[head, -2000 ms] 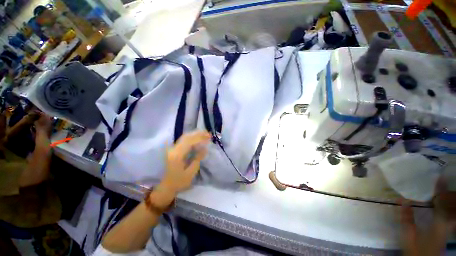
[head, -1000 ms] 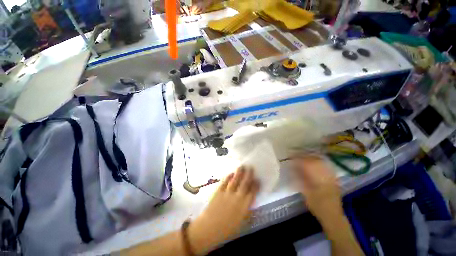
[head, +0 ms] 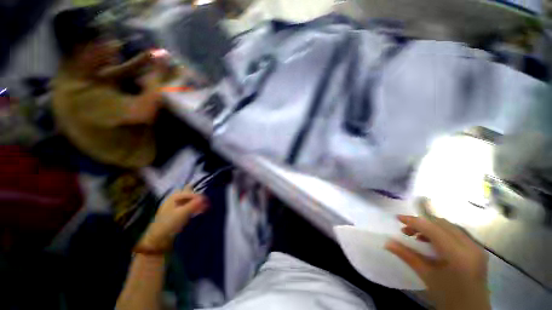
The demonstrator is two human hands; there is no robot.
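Observation:
The white rounded piece (head: 375, 257) lies at the table's front edge, partly over it. My right hand (head: 445, 254) is at its right side, thumb and fingers apart, with no clear grip on it. My left hand (head: 177, 217) is off the table at the left, above hanging garment pieces (head: 209, 242); its fingers are curled and blurred, and I cannot tell whether they hold anything. The large pale grey garment with navy bands (head: 399, 115) lies on the table left of the lit needle area (head: 454, 175).
A person in a brown-yellow top (head: 103, 115) sits at the left, arms towards the neighbouring table. The table's front edge (head: 284, 187) runs diagonally between my hands. The blurred machine head (head: 526, 151) is at the right. A red thing (head: 36, 194) is at far left.
The view has swung left and down. My left hand has left the machine bed for the hanging pieces. The white piece has moved from under the machine arm to the front edge.

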